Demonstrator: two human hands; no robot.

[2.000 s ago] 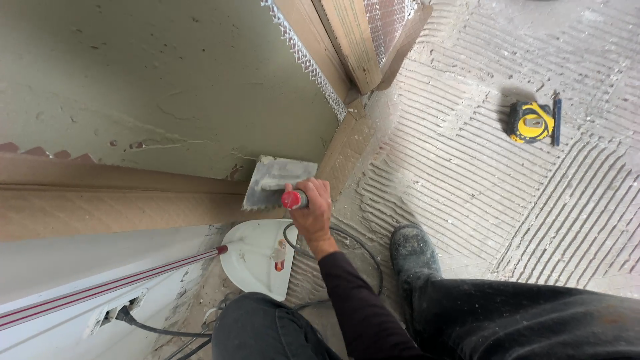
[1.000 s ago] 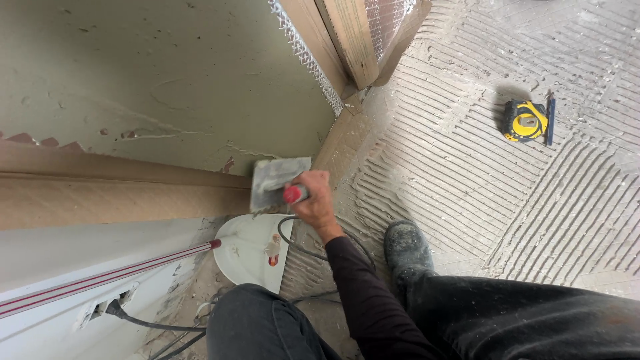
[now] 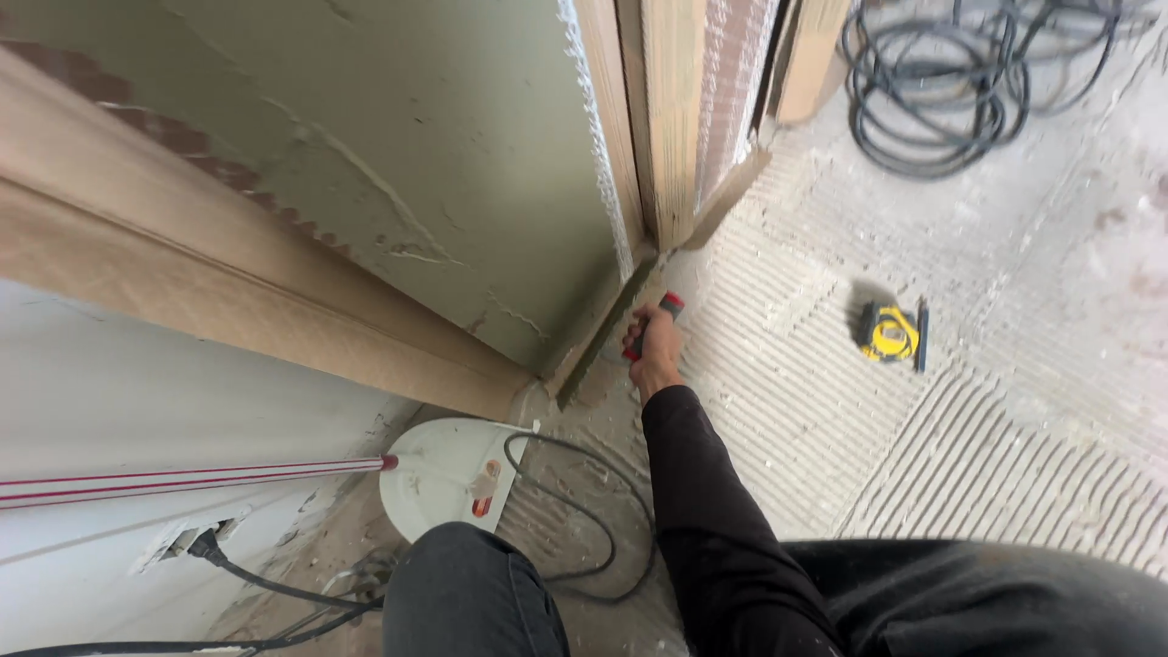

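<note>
My right hand (image 3: 655,345) is closed around the red and dark handle of a trowel (image 3: 607,333). The trowel's metal blade is seen nearly edge-on, low at the foot of the wall, beside the floor. Grey-green wet plaster or adhesive (image 3: 429,182) covers the wall area above it, with a white mesh corner bead (image 3: 598,137) along its right edge. A brown protective covering (image 3: 255,283) runs along the left side of this area. My left hand is out of view.
A white dustpan (image 3: 438,456) with a striped pole lies at lower left, near a cable loop (image 3: 593,511) and a plugged wall socket (image 3: 196,538). A yellow tape measure (image 3: 890,333) sits on the ridged floor (image 3: 776,319); coiled cable (image 3: 940,91) lies at upper right.
My right hand has moved away from the left covering, toward the wooden frame at the corner, and has turned the trowel's blade from face-on to nearly edge-on.
</note>
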